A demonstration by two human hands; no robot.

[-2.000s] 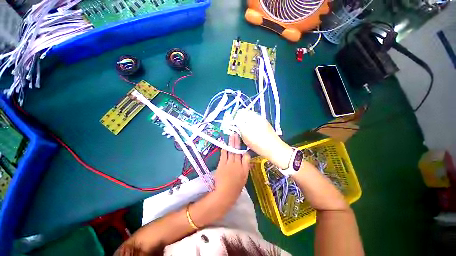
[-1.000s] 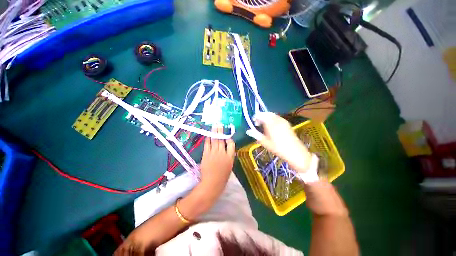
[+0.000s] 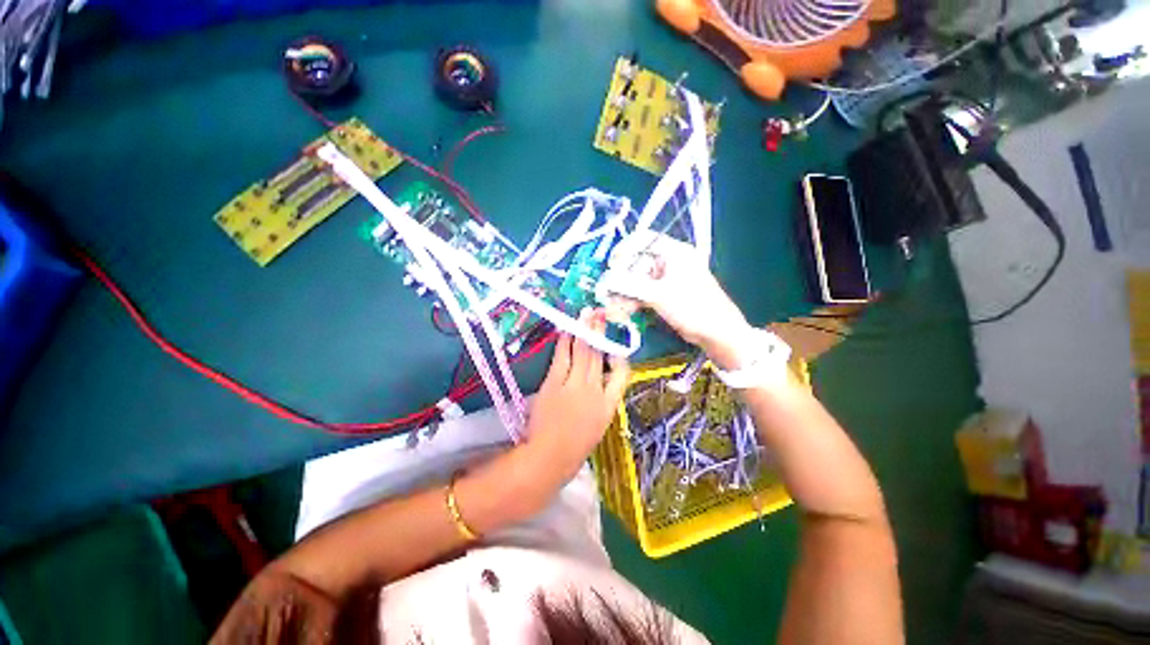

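Note:
A small green adapter board (image 3: 583, 275) lies under white cables at the centre. My right hand (image 3: 668, 287) is bent over its right side with fingers closed on white cable ends; the plugs are hidden by glare. My left hand (image 3: 583, 378) lies flat just below, fingertips at the green board and a looped white cable. White ribbon cables (image 3: 700, 189) run up to a yellow-tan control board (image 3: 643, 120). The longer green main board (image 3: 429, 227) lies left of centre, cabled to the yellow-tan slider board (image 3: 296, 199).
Two black speakers (image 3: 464, 78) stand at the back. A phone (image 3: 836, 239), black power adapter (image 3: 914, 170) and orange fan (image 3: 769, 38) are to the right. A yellow basket (image 3: 650, 536) of cabled boards is at the near edge. Red and black leads (image 3: 227, 384) run left.
My right hand has moved from over the basket's edge back left to the green adapter board, with the ribbon cables. My left hand stays by the board. The camera view has shifted.

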